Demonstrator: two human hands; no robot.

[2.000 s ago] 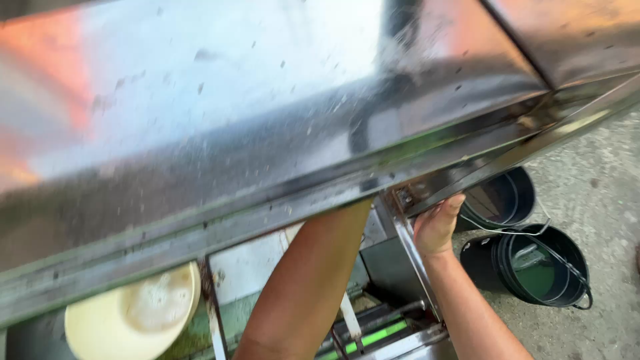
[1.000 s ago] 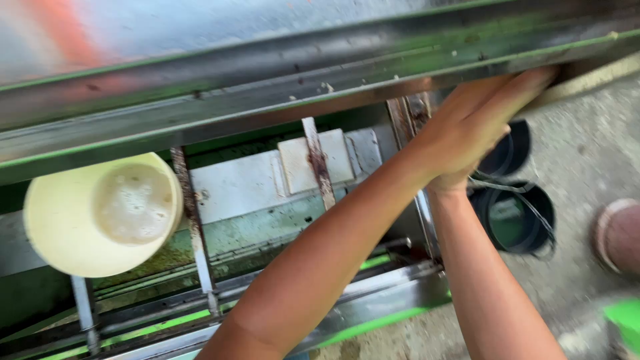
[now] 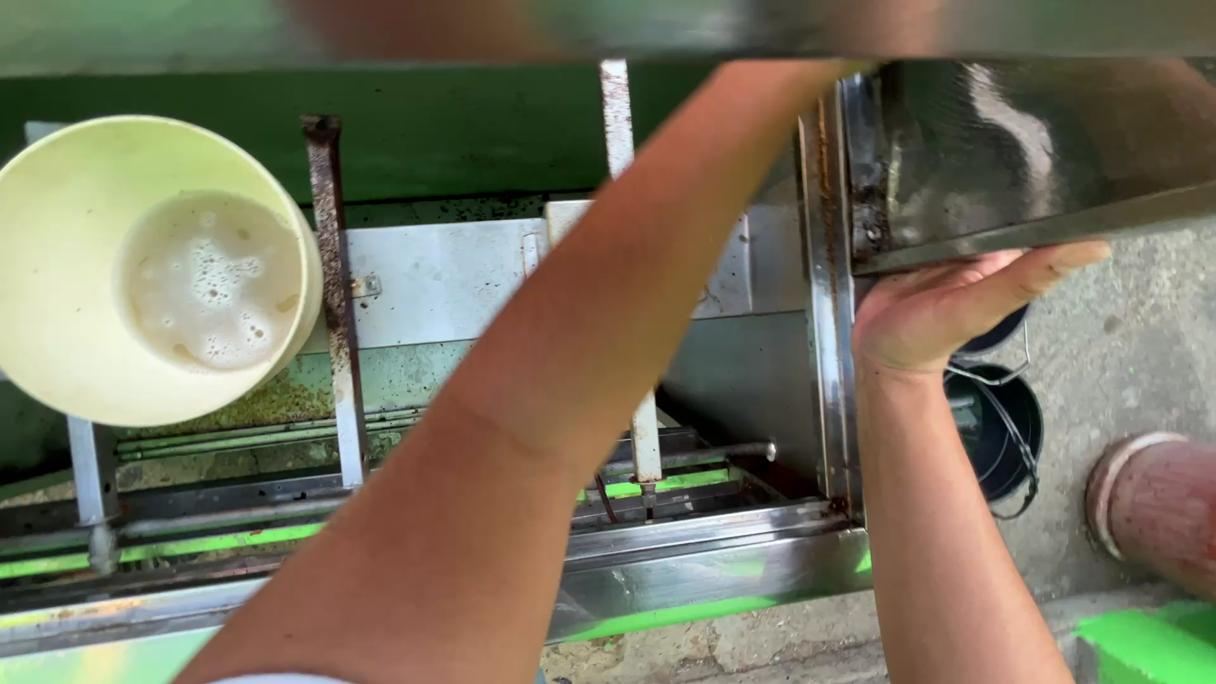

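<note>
A large shiny metal panel is tilted up over an open metal frame and spans the top and upper right of the view. My right hand holds its lower edge from beneath, thumb stretched along the edge, other fingers partly hidden. From the lower left my left forearm crosses the frame, and its hand is hidden behind the panel's blurred upper strip. Rusty crossbars and a pale metal plate lie inside the frame.
A cream plastic bucket with cloudy, foamy liquid stands at the left. Dark buckets with wire handles are on the concrete floor at the right, near a reddish cylindrical object. A bright green object lies at the lower right.
The metal panel has tilted up and away, uncovering more of the frame and the cream bucket. My left hand, visible one second ago by the panel's edge, is now hidden.
</note>
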